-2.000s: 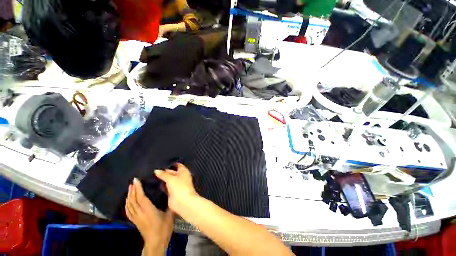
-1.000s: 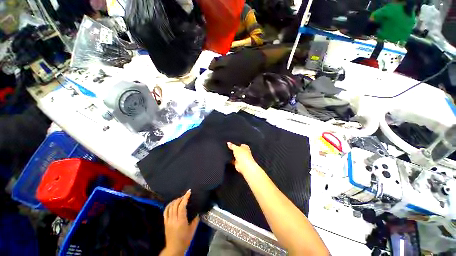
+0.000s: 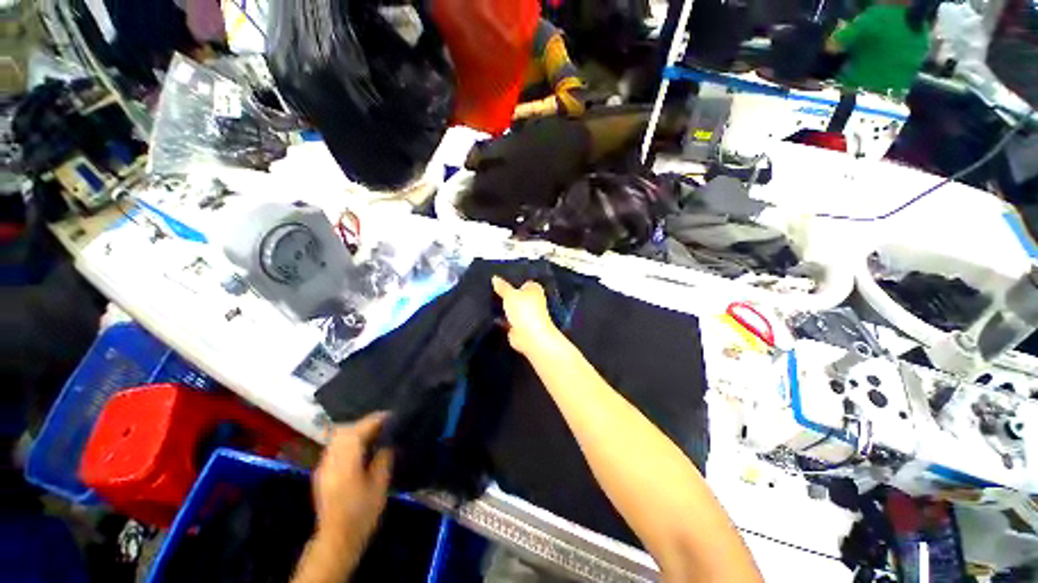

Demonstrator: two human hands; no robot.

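Black cut panels (image 3: 637, 364) lie on the white table in front of me, with a gathered, folded panel (image 3: 415, 347) over their left part. Narrow blue strips show in its folds. My right hand (image 3: 526, 315) is at the top of the folded panel, with the cloth bunched at its fingers. My left hand (image 3: 351, 473) is blurred at the panel's lower left corner, over the table's front edge. Its fingertips are near or on the cloth; whether they grip it I cannot tell.
A grey vented machine unit (image 3: 290, 256) stands left. Red-yellow scissors (image 3: 751, 323) and a white machine (image 3: 848, 399) are right. A blue basket (image 3: 205, 507) and red stool (image 3: 137, 450) are below left. Black (image 3: 370, 108) and red (image 3: 487, 57) bags hang above. A person in green (image 3: 882, 48) is behind.
The view has swung left since the first frame. My right hand has moved up the cloth, and my left hand down and left. The upper panel is now bunched, with blue showing.
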